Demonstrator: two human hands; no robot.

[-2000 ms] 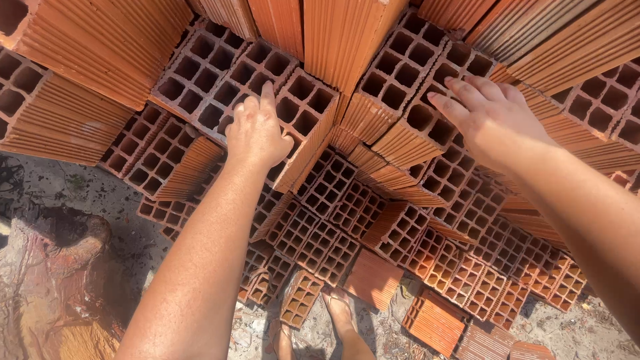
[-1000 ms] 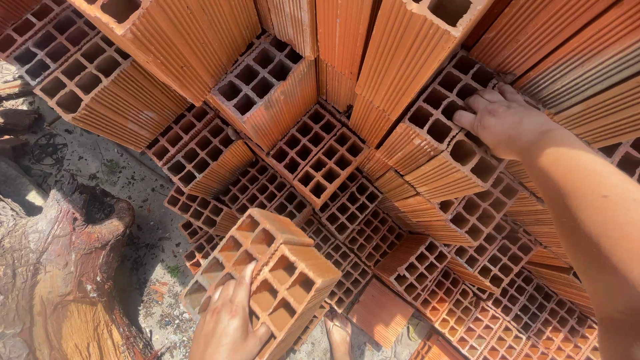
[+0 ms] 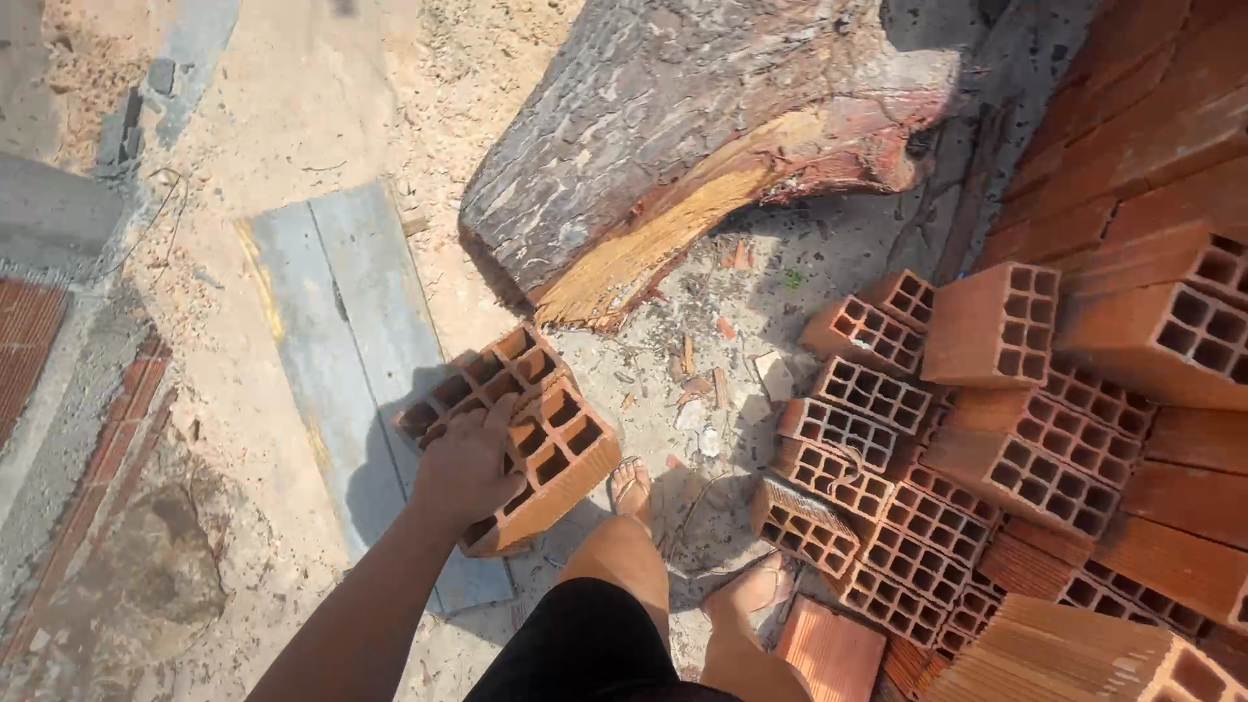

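Note:
My left hand (image 3: 468, 463) grips two hollow clay bricks side by side, its fingers hooked over their open cells. One brick (image 3: 487, 366) is on the far side and the other (image 3: 561, 453) is nearer my leg. Both are held up over the ground beside the grey boards. My right hand is out of view. At the lower right corner, the end of another hollow brick (image 3: 1082, 648) shows close to the camera; whether a hand holds it cannot be seen.
A stack of hollow clay bricks (image 3: 916, 546) fills the right side. A large cut log (image 3: 663, 146) lies ahead. Grey wooden boards (image 3: 341, 292) lie on sandy ground at the left, near a low wall edge (image 3: 58, 219). Brick shards (image 3: 697, 385) litter the ground by my sandalled feet.
The left hand, which rested on the stacked bricks at first, has lifted two bricks and carried them away from the stack. The right hand has left the view. The view has swung far left.

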